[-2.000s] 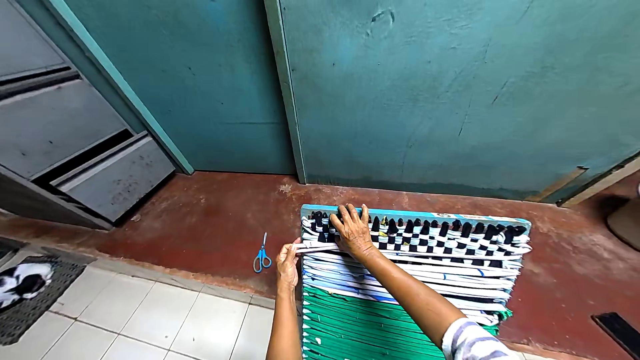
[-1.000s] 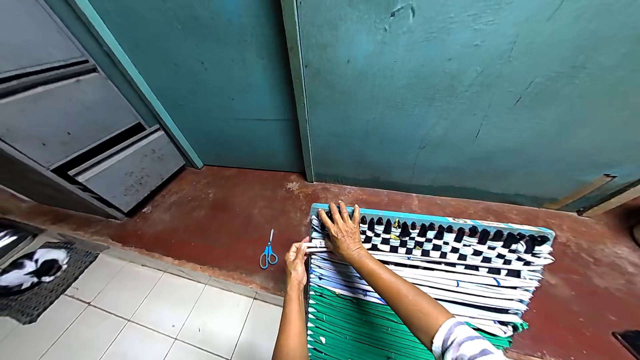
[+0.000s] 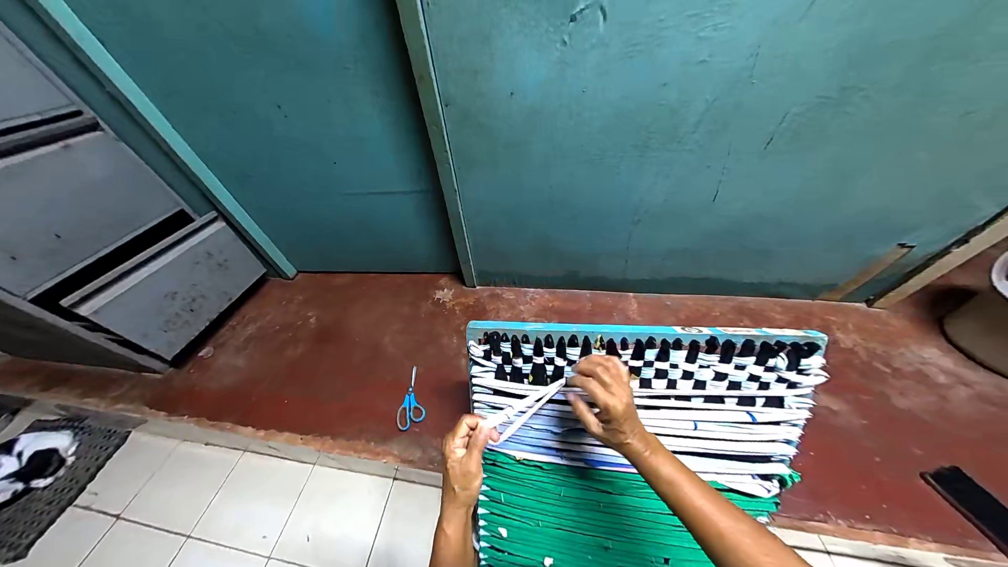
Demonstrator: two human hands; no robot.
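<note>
A wooden frame (image 3: 583, 326) with a blue edge carries stretched fabric strips: a black-and-white checkered weave (image 3: 669, 362) at the top, white strips (image 3: 709, 425) below it, and green strips (image 3: 591, 504) nearest me. At the left edge, my left hand (image 3: 465, 445) grips a looped white fabric strip (image 3: 524, 409). That strip runs taut up to the weave, by the fingertips of my right hand (image 3: 606, 398). My right hand is over the weave, thumb and fingers bent; whether they pinch the strip is hard to tell. Blue-handled scissors (image 3: 410, 408) lie left of the frame.
A teal wall (image 3: 669, 157) stands behind the frame on the red floor step (image 3: 331, 346). Grey drawers (image 3: 181, 291) are at left. White tiles (image 3: 260, 504) and a dark mat (image 3: 87, 472) with a black-and-white animal lie lower left. A dark flat object (image 3: 972, 504) lies right.
My right hand has lifted from lying spread on the weave and shifted right, fingers now bent. My left hand has moved down, drawing the white strip out at a slant.
</note>
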